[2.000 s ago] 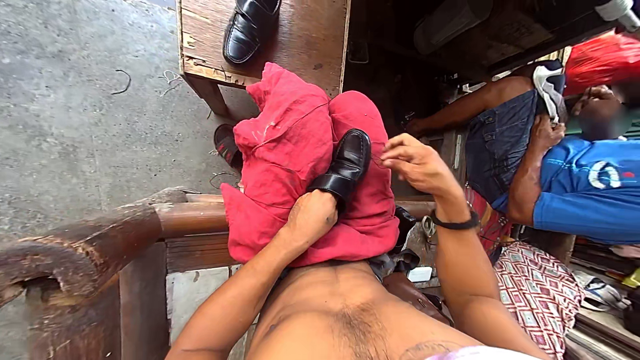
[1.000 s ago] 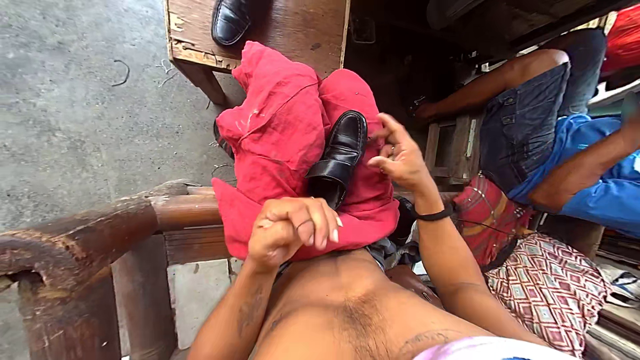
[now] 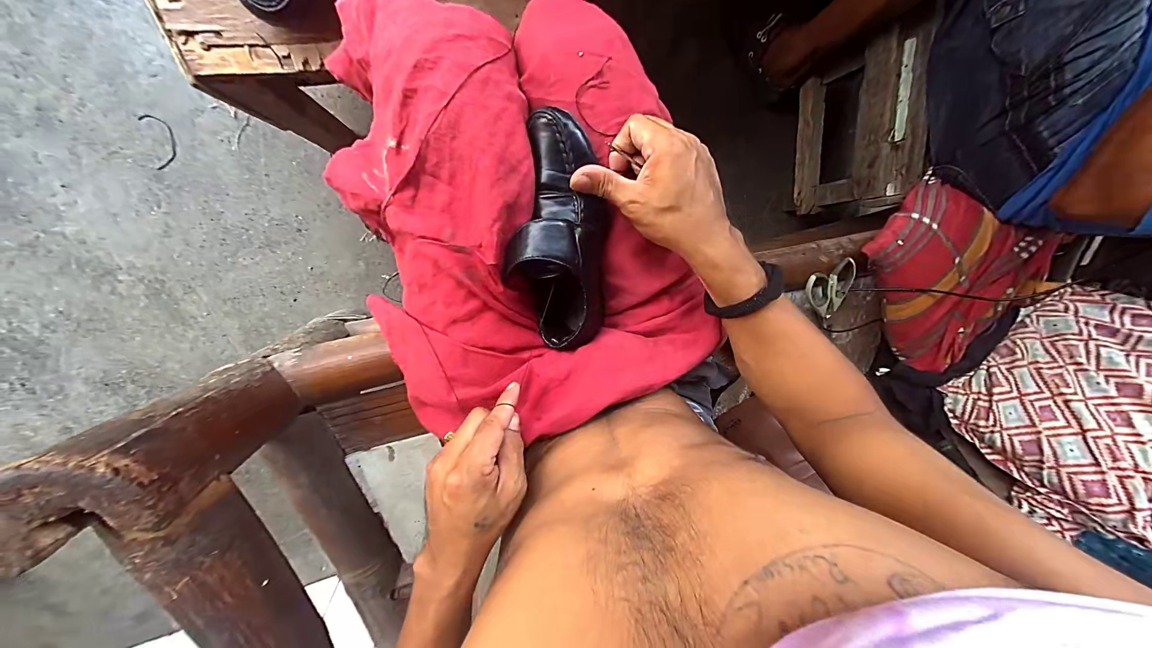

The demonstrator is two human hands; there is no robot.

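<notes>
A black leather shoe (image 3: 567,198) lies on the red cloth (image 3: 459,180) over my lap, toe pointing away and its opening toward me. My right hand (image 3: 661,184) is beside the shoe's right side, thumb and fingers pinched on a thin dark thread (image 3: 580,99) that loops over the cloth; whether a needle is also between the fingers cannot be told. My left hand (image 3: 477,472) is below the shoe, near my belly and apart from it, fingers curled, with a fine dark strand across the fingertips. A thin line shows inside the shoe's opening.
A worn wooden bench (image 3: 261,54) stands at upper left with part of another dark shoe on it. A wooden armrest (image 3: 207,405) is at left. Green-handled scissors (image 3: 830,288), a plaid cloth bundle (image 3: 945,270) and patterned fabric (image 3: 1071,387) lie right, near another person's denim-clad leg (image 3: 1017,99).
My left hand held the shoe's heel end two seconds ago, then let go and is now lower, by my belly. My right hand has moved in against the shoe's side. The view is shifted.
</notes>
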